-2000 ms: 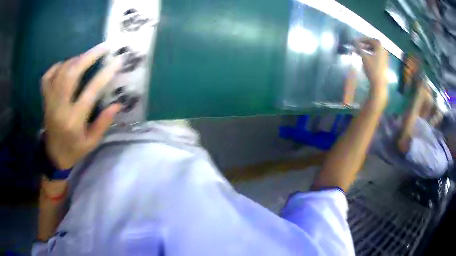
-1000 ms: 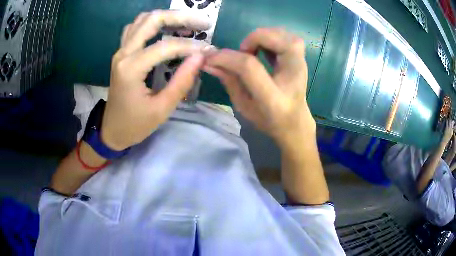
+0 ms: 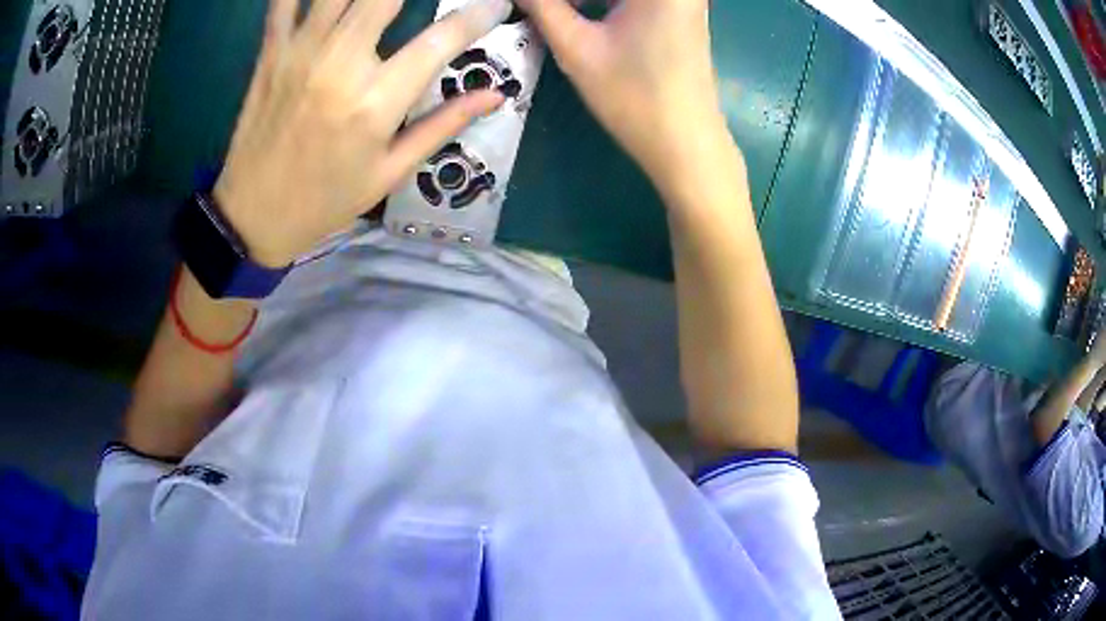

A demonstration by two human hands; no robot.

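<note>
A silver metal panel point(image 3: 467, 224) with round cut-outs lies on the green bench in front of me, its near end at my body. Two cut-outs show; its far part is hidden by my hands and the top edge. My left hand point(image 3: 328, 115) is spread over the panel's left side, thumb over a cut-out, index fingertip near the top edge. My right hand point(image 3: 637, 85) is at the panel's far part, its fingertips cut off by the top edge. Whether either hand pinches a small part cannot be seen.
A stack of panels point(image 3: 34, 121) stands at the far left. On the right, a shiny clear sheet point(image 3: 891, 194) bears an orange-brown rod point(image 3: 962, 261). Beyond it are a dark tray of orange bits point(image 3: 1077, 291) and another worker's arm point(image 3: 1067, 394). A blue stool point(image 3: 873, 400) is below the bench edge.
My hands were together over the panel's near part. Both have moved up the picture, away from my body, uncovering two cut-outs. Earlier still, my right hand was over the clear sheet.
</note>
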